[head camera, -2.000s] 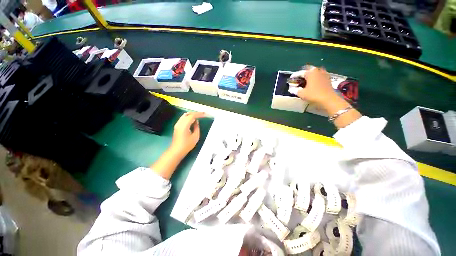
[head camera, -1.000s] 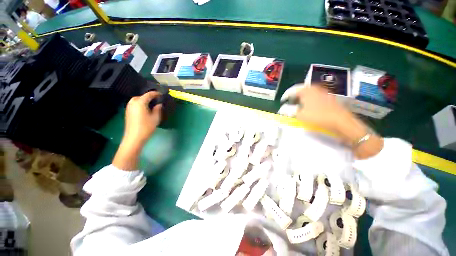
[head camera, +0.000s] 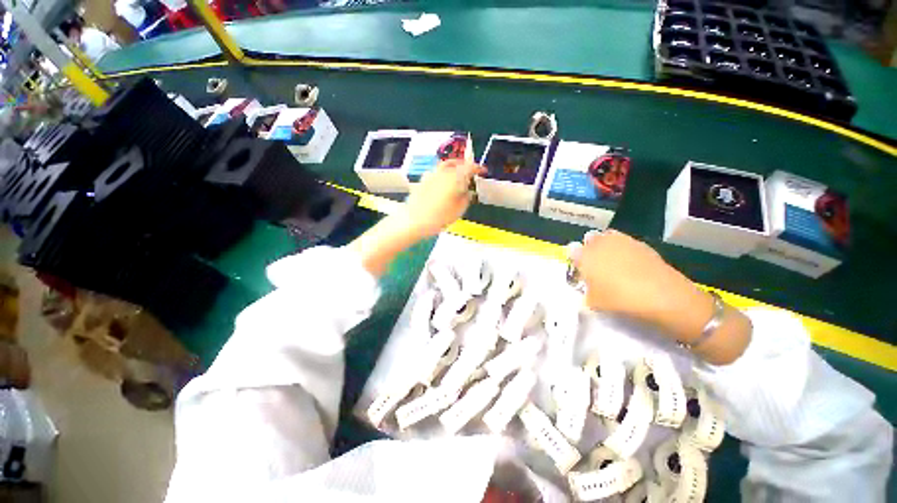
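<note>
My left hand (head camera: 441, 196) is at the left rim of an open white box base (head camera: 511, 175) with a black inside; its fingertips touch or nearly touch the rim, and its grip is hidden. My right hand (head camera: 634, 280) is over the upper edge of the white sheet (head camera: 393, 339), fingers closed around a mostly hidden smartwatch (head camera: 573, 272), of which a small dark part shows. Rows of cream-white straps (head camera: 546, 437) lie on the sheet, several with dark round parts. A white lid with a red-black picture (head camera: 587, 184) stands right of the box base.
A packed box base (head camera: 718, 208) and lid (head camera: 808, 226) stand at right. Another open base (head camera: 387, 162) and lid (head camera: 438, 155) are left. A watch (head camera: 542, 125) stands beyond the boxes. Black inserts (head camera: 128, 177) are stacked at left. A black blister tray (head camera: 752, 59) lies far right.
My left hand has moved from the black inserts to the open box base. My right hand has moved down to the sheet, away from the packed box. The boxes appear farther right in view.
</note>
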